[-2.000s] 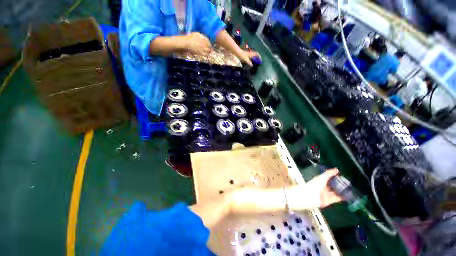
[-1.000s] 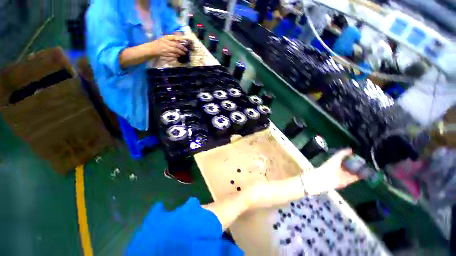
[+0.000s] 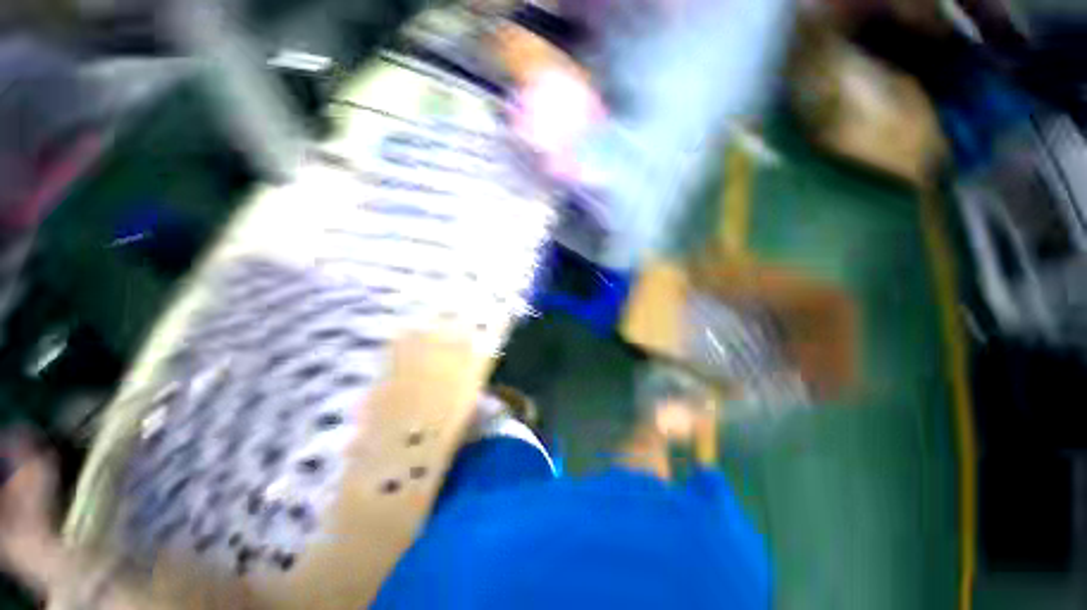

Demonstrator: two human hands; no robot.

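Observation:
The picture is strongly blurred. A work board (image 3: 417,369) runs up the left half, with whitish plastic sheeting (image 3: 238,393) on it. Many small dark pads lie in rows on the sheeting. A few dark dots lie on the bare tan part. My right hand (image 3: 674,417) seems to be the blurred one beyond the blue sleeve at the bottom centre; its fingers and any held thing cannot be made out. A skin-coloured blur at the left edge seems to be my left hand (image 3: 26,506), cut off by the edge; its grip is unclear.
A person in light blue (image 3: 685,107) is at the board's far end. A brown box-like thing (image 3: 817,328) and blurred clear plastic are beyond my right hand. The green floor (image 3: 858,500) has a yellow line (image 3: 957,417). Dark green surfaces lie left of the board.
The view has swung round to the right. The black tray, the units and the powered tool have left the picture. A blue sleeve and hand now show at bottom centre.

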